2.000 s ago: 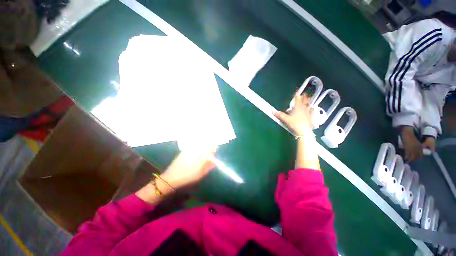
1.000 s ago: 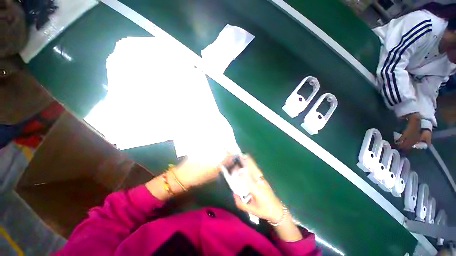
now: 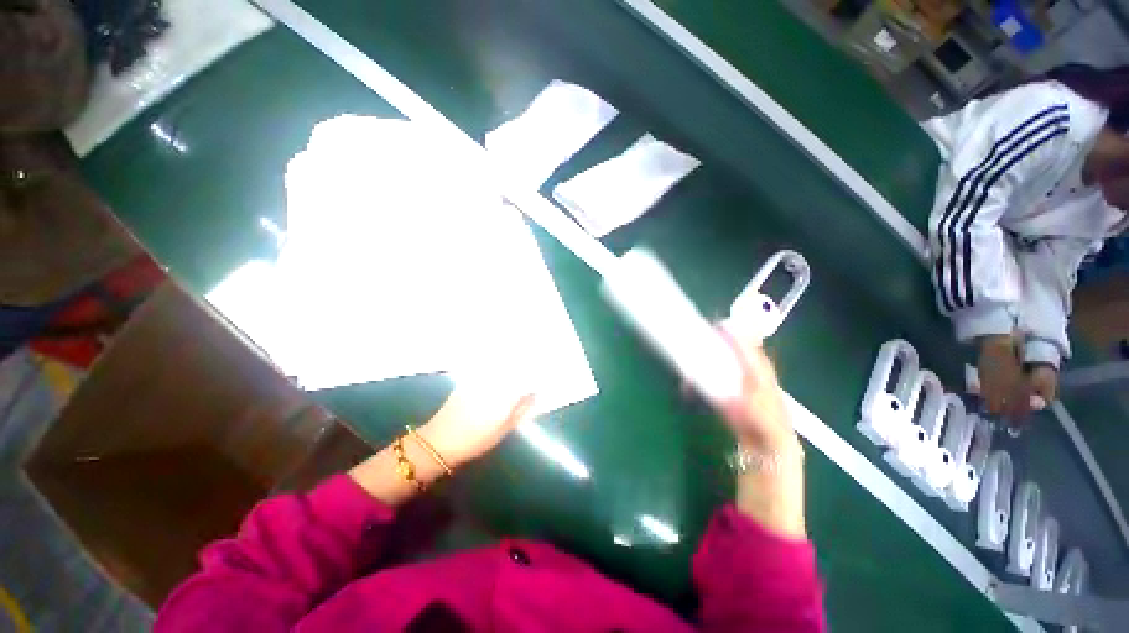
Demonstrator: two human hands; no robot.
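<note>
My right hand (image 3: pixel 758 402) is over the near rail and holds a long white unit (image 3: pixel 675 324), blurred, so I cannot tell if it is bare or bagged. A white fan unit (image 3: pixel 770 297) with an open loop lies on the belt just beyond that hand. My left hand (image 3: pixel 471 420) is at the lower edge of the bright stack of bags (image 3: pixel 421 247); glare hides its fingers, so its grip cannot be told. Two bagged units, one further left (image 3: pixel 551 130) and one nearer (image 3: pixel 627 186), lie on the belt by the rail.
More fan units (image 3: pixel 922 420) stand in a row on the green belt at right. A person in a white striped sleeve (image 3: pixel 972 235) works across the belt. An open carton (image 3: pixel 161 433) is below the bench edge at left. Dark parts (image 3: pixel 118 31) lie at top left.
My hands were together over a unit in front of me; now my right hand is out at the belt. A second bagged unit lies there, and fewer loose fan units show near my hand.
</note>
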